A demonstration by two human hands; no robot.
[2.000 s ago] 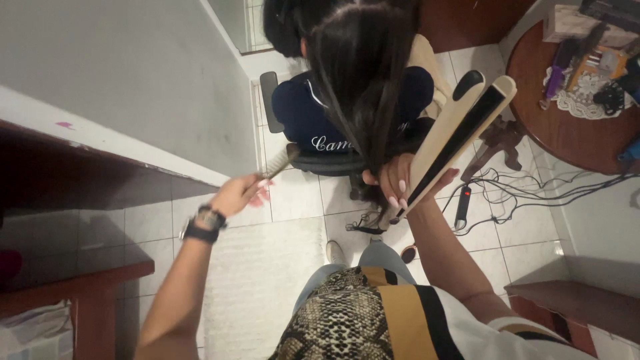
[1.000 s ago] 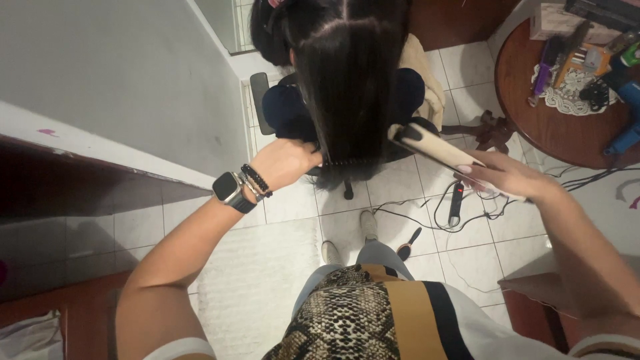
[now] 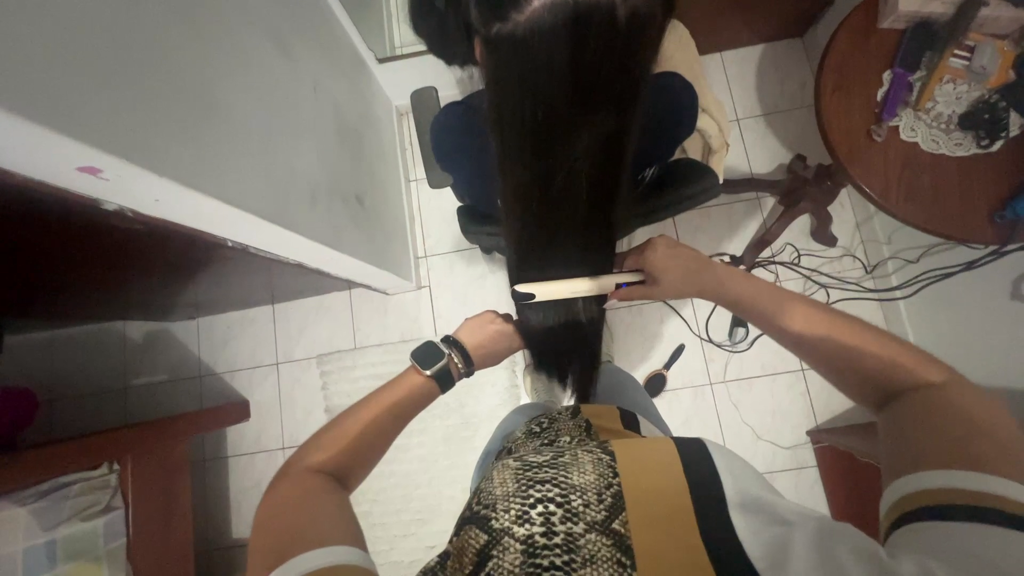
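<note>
Long dark hair (image 3: 560, 160) of a seated person hangs straight down in front of me. My right hand (image 3: 664, 268) is closed on the handle end of a cream hair straightener (image 3: 572, 286), which lies level across the lower hair with its plates closed on it. My left hand (image 3: 486, 340), with a watch and bracelets at the wrist, is closed at the left edge of the hair, a little below the straightener's tip. The comb it held earlier is hidden now behind the hair and fingers.
A round wooden table (image 3: 856, 152) at upper right bears brushes and a lace doily (image 3: 932, 128). Cables (image 3: 904, 280) trail from it to the floor. A hairbrush (image 3: 658, 380) lies on the tiles. A wall (image 3: 336, 240) stands left; the chair's armrest (image 3: 430, 136) is near it.
The straightener, beside the hair one second ago, now lies across it. My right hand has moved left. My left hand has moved lower along the hair.
</note>
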